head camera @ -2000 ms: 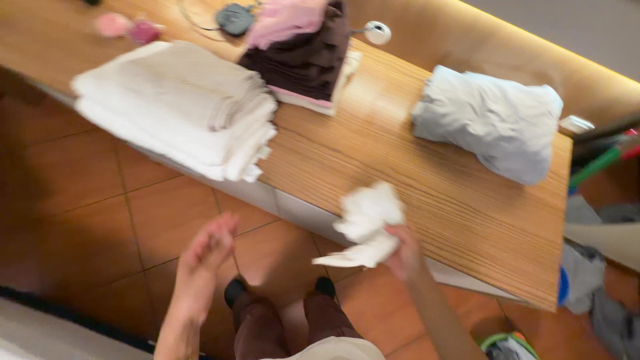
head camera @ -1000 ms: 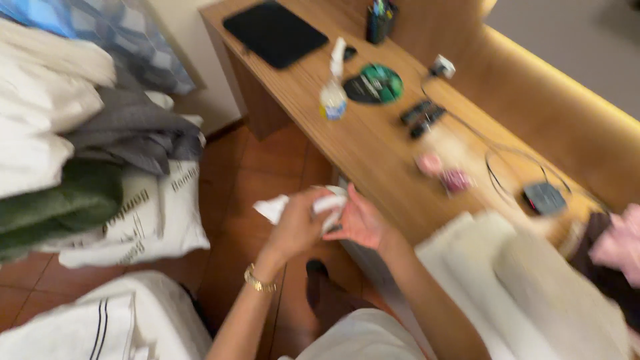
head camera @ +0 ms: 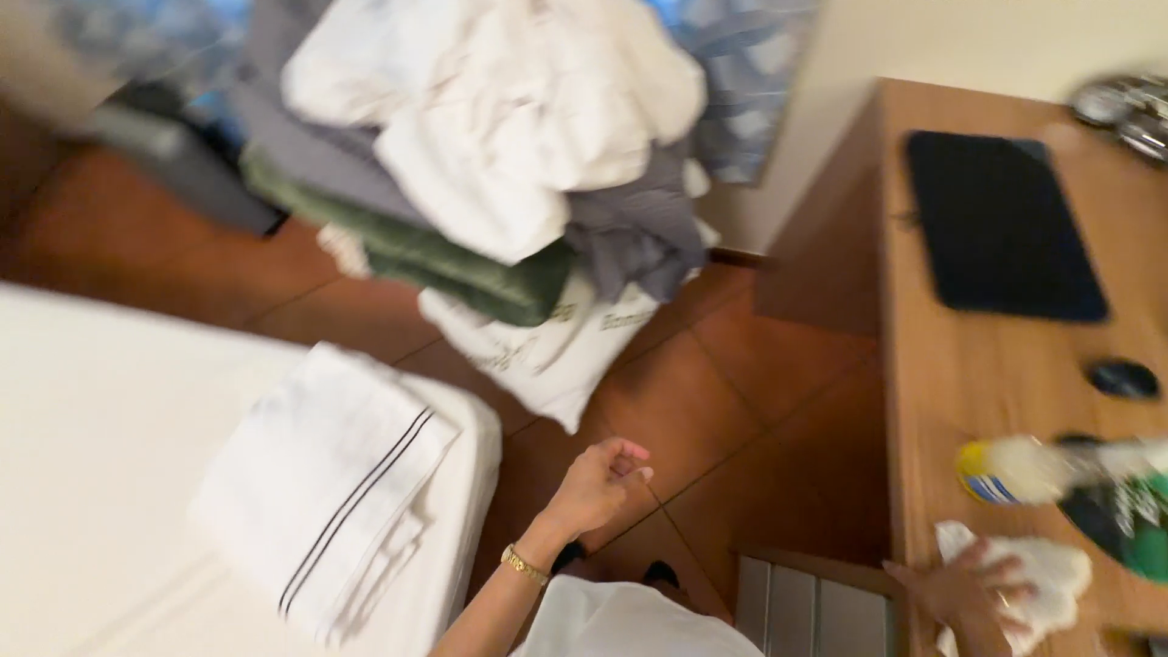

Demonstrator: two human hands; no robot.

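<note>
My right hand [head camera: 976, 584] lies with fingers spread on a crumpled white cloth [head camera: 1049, 570] on the wooden desk [head camera: 967, 392], near its front edge. Just beyond the cloth are a clear bottle with a yellow end [head camera: 1013, 470] and a green and black item [head camera: 1127, 511], both blurred. My left hand [head camera: 602, 484] hangs above the tiled floor between bed and desk, fingers loosely curled, holding nothing; a gold bracelet [head camera: 525, 564] is on that wrist. Left of it, a folded white cloth with two dark stripes [head camera: 328, 493] lies on the bed's corner.
A black desk mat [head camera: 1004, 228] and a dark computer mouse [head camera: 1122, 377] are on the desk. Ahead stands a tall heap of white, grey and green bedding [head camera: 511, 119] over a white printed bag [head camera: 566, 365]. The white bed [head camera: 109, 438] fills the left side. A slatted panel [head camera: 812, 602] stands below the desk.
The view has swung left toward the bed and bedding heap. One second ago both hands were together at the white cloth; now they are apart, and my right hand presses it on the desk.
</note>
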